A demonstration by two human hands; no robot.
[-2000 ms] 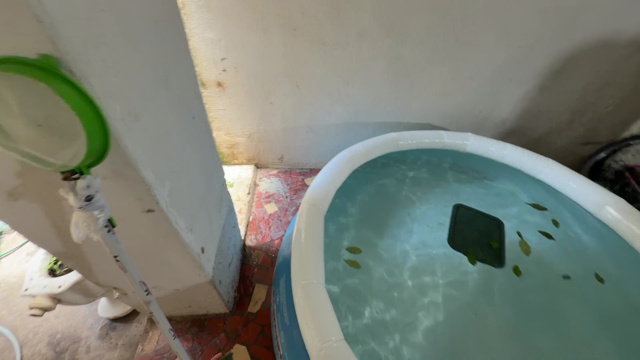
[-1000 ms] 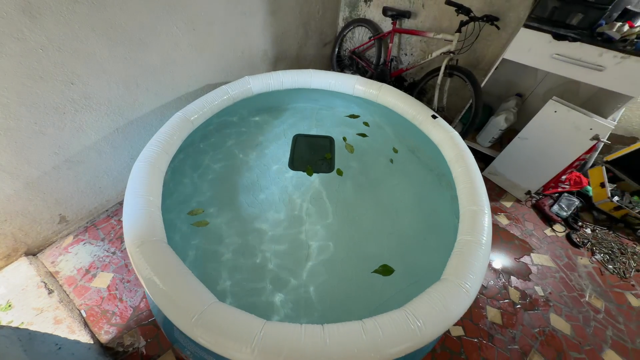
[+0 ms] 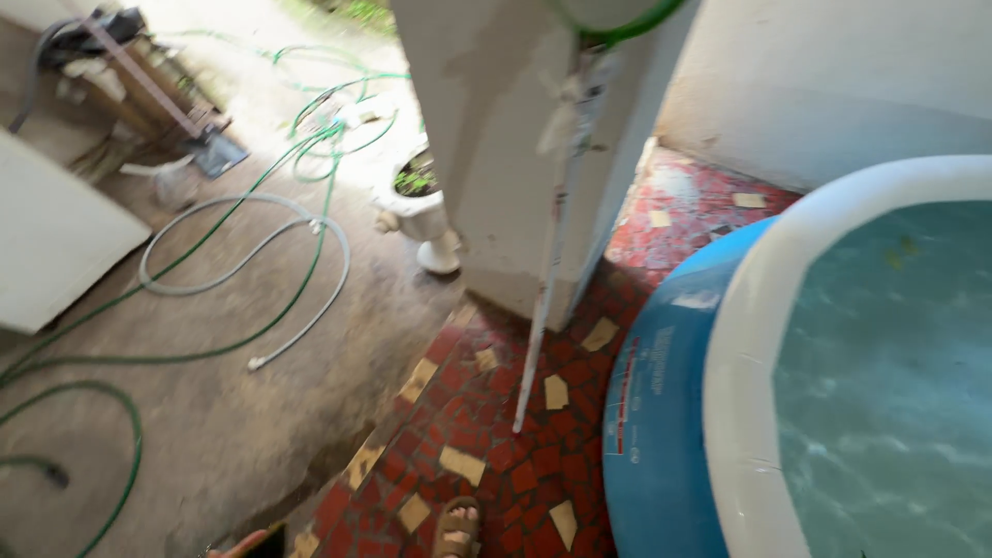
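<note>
At the bottom edge, a sliver of skin, probably my left hand point(image 3: 239, 547), shows beside a dark object point(image 3: 267, 540); the frame cuts both off, so its grip is unclear. My right hand is out of view. A net with a green rim point(image 3: 632, 29) stands against the white pillar, on a pole point(image 3: 554, 240) wrapped in pale plastic near its top. The pole's lower end is over the red tiles. To the right is an inflatable pool point(image 3: 659, 387) with blue sides, a white top ring and water inside.
My sandaled foot point(image 3: 457, 528) is on the broken-tile floor point(image 3: 511, 465). A green hose point(image 3: 232, 353) and a grey hose point(image 3: 341, 256) loop over the concrete at left. A white planter point(image 3: 418, 205) stands by the pillar point(image 3: 504, 170); a dustpan point(image 3: 217, 151) lies farther back.
The view has swung from the pool toward the pillar and the hoses at left. A sliver of skin and a dark object now show at the bottom edge.
</note>
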